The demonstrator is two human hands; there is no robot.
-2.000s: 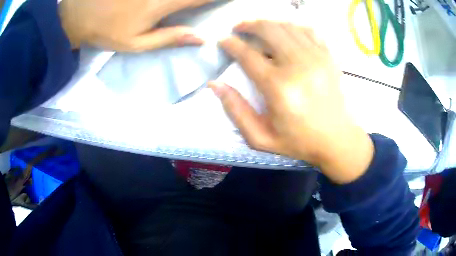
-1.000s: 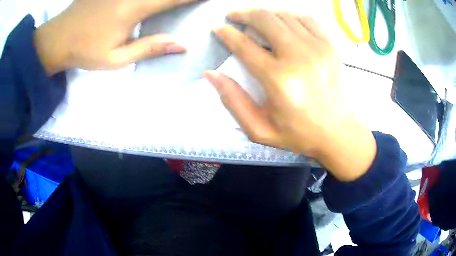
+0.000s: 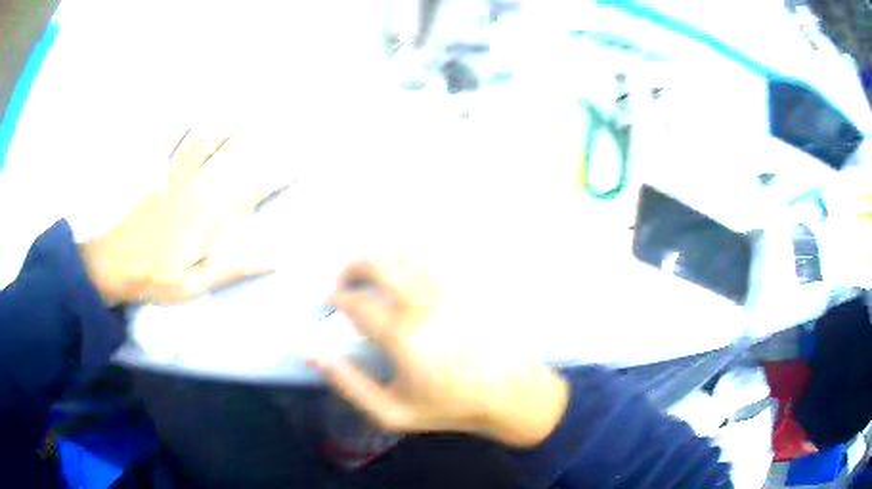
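Note:
The picture is strongly overexposed and blurred. My left hand (image 3: 177, 234) lies with its fingers spread over the white surface at left. My right hand (image 3: 421, 353) is near the table's front edge, with fingers bent and thumb apart from them. A pale cloth (image 3: 287, 329) shows faintly between the hands; its outline is washed out. I cannot tell if the right fingers pinch it.
Scissors with a green and a yellow loop (image 3: 626, 172) lie right of centre. A flat black rectangle (image 3: 693, 244) lies nearer the right edge. Blurred metal machine parts (image 3: 459, 74) show at the top. A blue bin (image 3: 96, 458) is below the table at lower left.
The view has shifted and shows more of the table and machine. My right hand has moved left and down toward the front edge. My left hand has spread its fingers. The picture is brighter.

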